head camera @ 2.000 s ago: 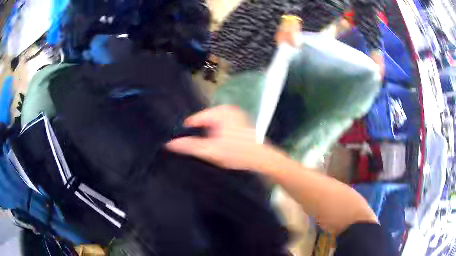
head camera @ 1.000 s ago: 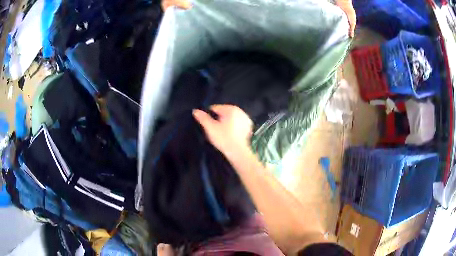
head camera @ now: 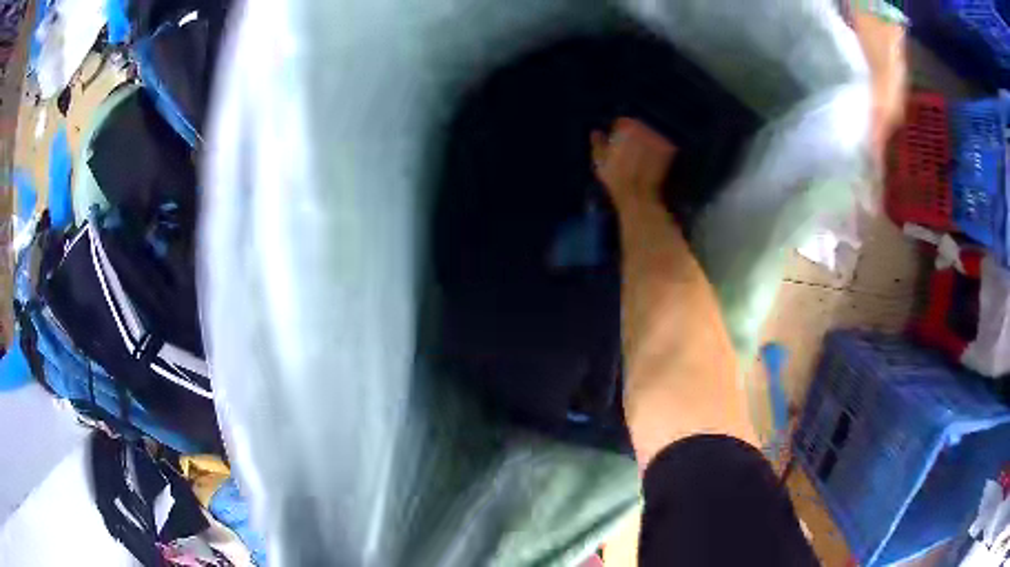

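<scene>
The green woven sack fills the middle, its wide mouth open towards me, with a whitish, shiny inner side. My right hand is deep inside the mouth, curled on a dark garment bundle with a small blue patch. The fingertips are hard to make out against the dark cloth. My forearm reaches in from the lower right. My left hand is not in view.
Another person's arm is at the sack's right rim. Dark striped garments lie piled at left. A red crate and blue crates stand at right on the tiled floor, near plastic scraps.
My right hand has moved up and deeper into the sack with the dark bundle. The sack's mouth has come closer and now surrounds the bundle. The crates appear farther right.
</scene>
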